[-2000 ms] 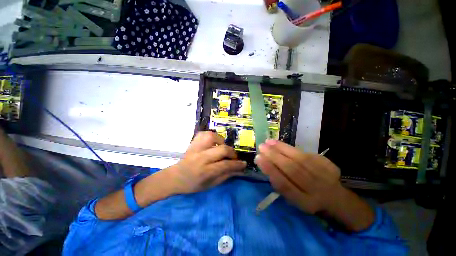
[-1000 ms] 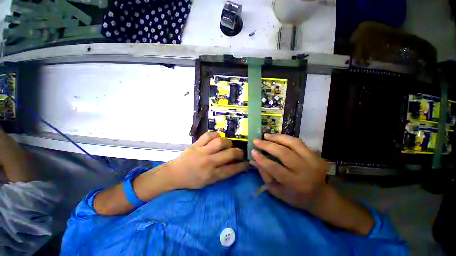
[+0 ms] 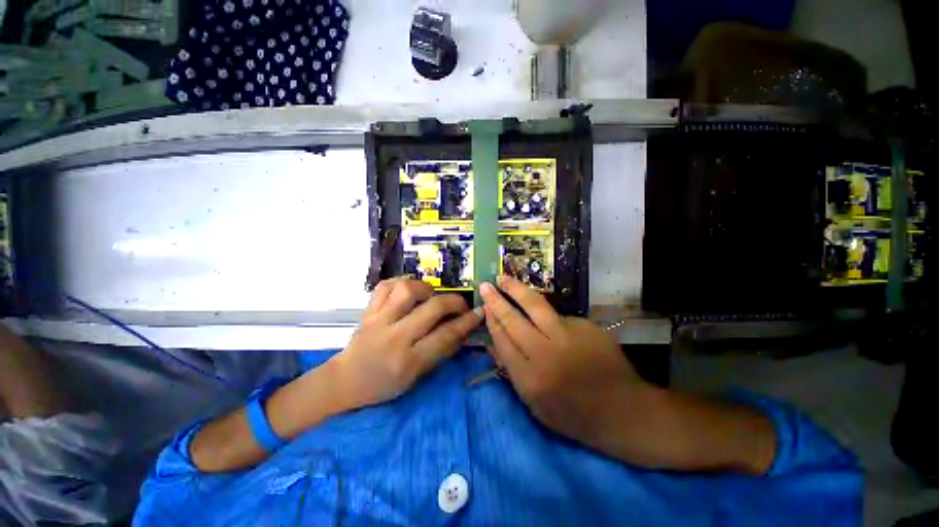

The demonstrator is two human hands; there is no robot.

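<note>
A black wave solder pallet point(image 3: 582, 206) sits on the rails in front of me, with yellow-edged circuit boards point(image 3: 530, 194) in two rows. A green hold-down bar point(image 3: 486, 201) lies upright in view across the middle of the boards. My left hand point(image 3: 400, 338) is at the pallet's near edge, fingers bent, left of the bar's near end. My right hand point(image 3: 546, 360) touches the bar's near end with its fingertips and also holds thin tweezers point(image 3: 484, 378), partly hidden under the hand. A blue strap point(image 3: 264, 420) is on my left wrist.
Conveyor rails point(image 3: 237, 118) run on both sides of the pallet. Another pallet with boards point(image 3: 860, 226) and a green bar is at right, past a dark chain conveyor point(image 3: 736, 127). Green strips, polka-dot cloth point(image 3: 257, 51) and a dark round object point(image 3: 433, 60) are behind. A person's arm point(image 3: 26, 376) is at left.
The bar, slanted two seconds ago, now lies straight across the boards. The view has shifted, and the far-right pallet has moved right relative to mine. Both hands stay near the bar's near end.
</note>
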